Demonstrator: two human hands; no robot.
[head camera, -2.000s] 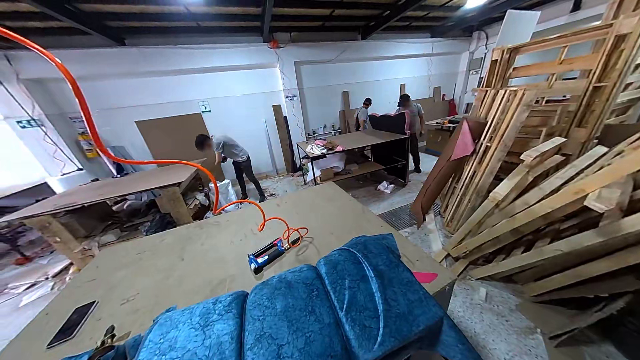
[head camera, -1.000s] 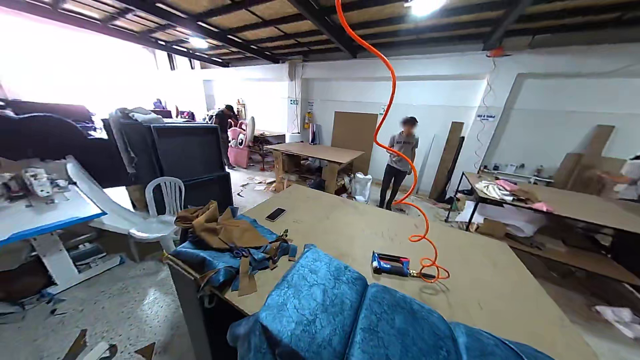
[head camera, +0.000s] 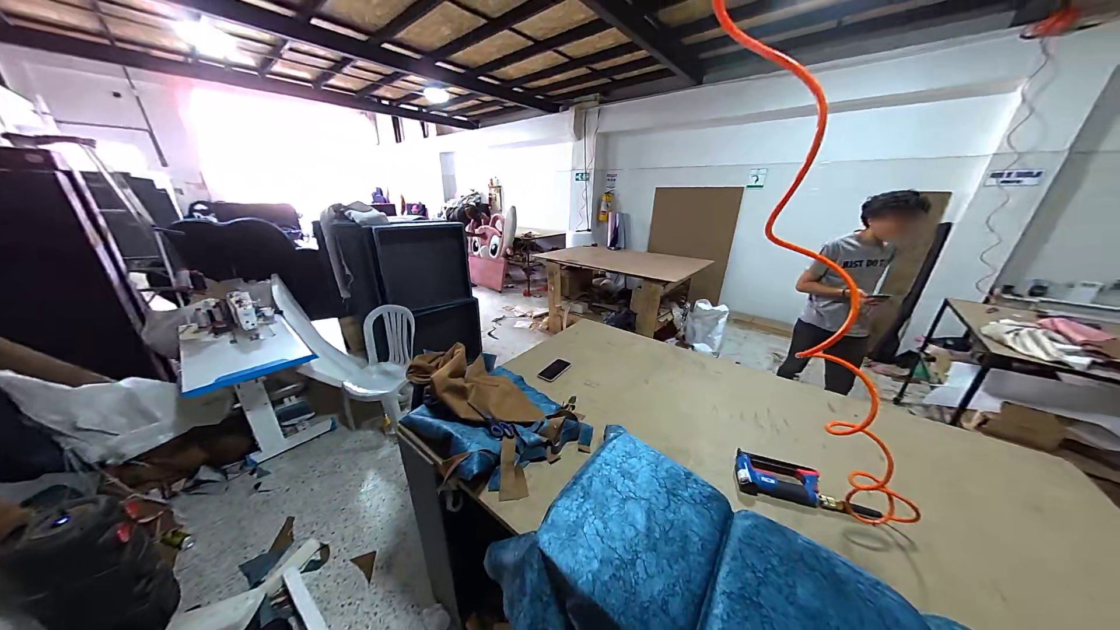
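Note:
Neither my left hand nor my right hand shows. A blue upholstered piece with padded sections (head camera: 647, 516) lies at the near edge of a large worktable (head camera: 989, 490). Behind it, on the tabletop, rests a blue and black pneumatic staple gun (head camera: 777, 479), joined to a coiled orange air hose (head camera: 818, 131) that hangs from above. At the table's left corner, brown fabric (head camera: 481, 389) is heaped over blue fabric (head camera: 451, 437), with dark-handled scissors (head camera: 500, 430) on the pile. A phone (head camera: 554, 370) lies flat just beyond the heap.
A person (head camera: 853, 289) stands past the table, holding a small flat object. Left are a sewing machine (head camera: 245, 315) on a white table (head camera: 236, 354), a white plastic chair (head camera: 385, 359) and scraps on the floor. Another worktable (head camera: 626, 262) stands behind; a black-legged table (head camera: 971, 324) is at right.
The view has swung left, bringing in the sewing machine, the chair and the fabric heap. The person beyond the table, bent over two seconds ago, now stands upright.

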